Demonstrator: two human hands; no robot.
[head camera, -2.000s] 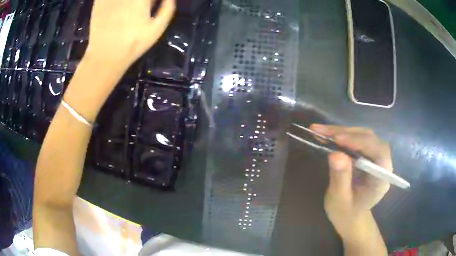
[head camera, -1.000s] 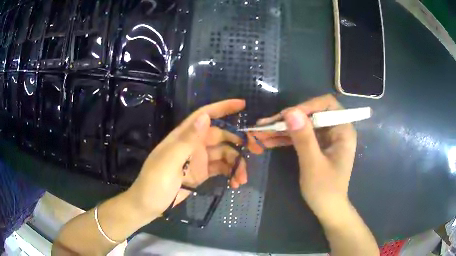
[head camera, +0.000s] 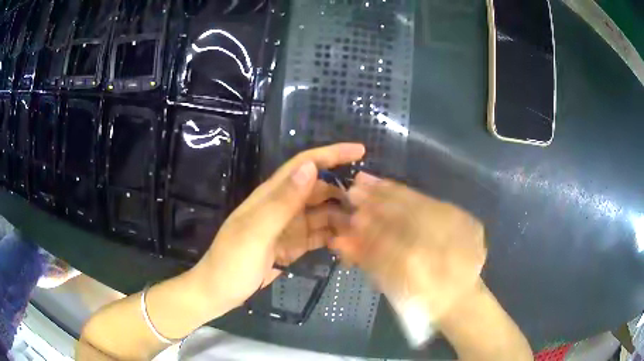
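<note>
My left hand (head camera: 272, 222) holds a thin black plastic frame (head camera: 306, 298) over the carrier sheet. The frame's lower end shows below my palm; its middle is hidden by my fingers. My right hand (head camera: 416, 243) is blurred and turned over, close against the frame's upper end, and covers part of it. The white body of the tweezers (head camera: 413, 323) sticks out below my right hand, blurred. A thin tip shows near my left thumb. The clear carrier sheet (head camera: 346, 67) with dark dots and bright specks lies beneath both hands.
A glossy black blister tray (head camera: 166, 106) with rectangular pockets covers the left; two upper pockets hold black frames. A smartphone (head camera: 522, 74) with a pale rim lies at the upper right on the dark mat (head camera: 452, 155). Part of another person shows at the lower left edge.
My left hand came down from the tray and now holds the frame. My right hand moved left to the frame and has since turned over, its tweezers swinging from pointing left to body down.
</note>
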